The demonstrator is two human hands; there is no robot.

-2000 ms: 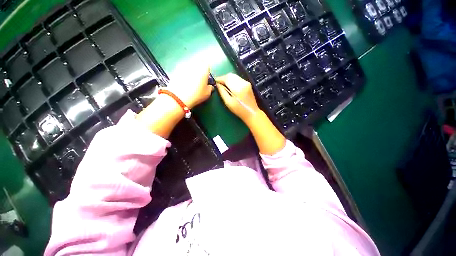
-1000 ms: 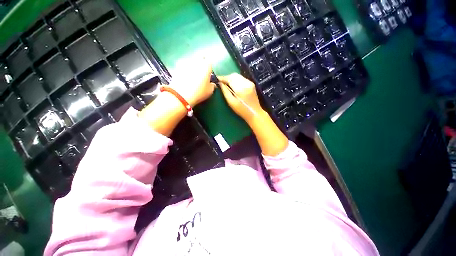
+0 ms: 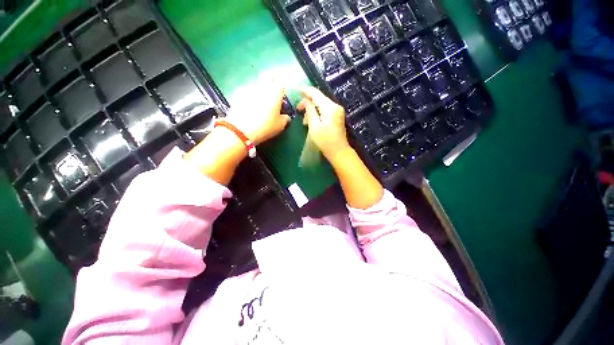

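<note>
My left hand [image 3: 266, 116], with a red bracelet at the wrist, holds a small black module housing [image 3: 287, 106] at its fingertips, between the two trays. My right hand [image 3: 323, 121] is just to the right of it, fingers bent. A thin stick, blurred by motion, seems to be in my right hand and shows as a pale streak [image 3: 310, 151] below the fingers. The right fingertips are close to the housing; I cannot tell whether they touch it. The face of the housing is too small to make out.
The left tray [image 3: 101, 111] has large pockets, many empty, a few with parts. The right tray [image 3: 384, 87] holds rows of shiny square parts. A white slip [image 3: 298, 195] lies between them, another pale strip [image 3: 460, 149] beside the right tray. A smaller tray [image 3: 515, 23] is at the far right.
The stick lay along my right palm and wrist before; now it is a blurred streak pointing down from the fingers. My right fingers have lifted slightly. The left hand still holds the housing.
</note>
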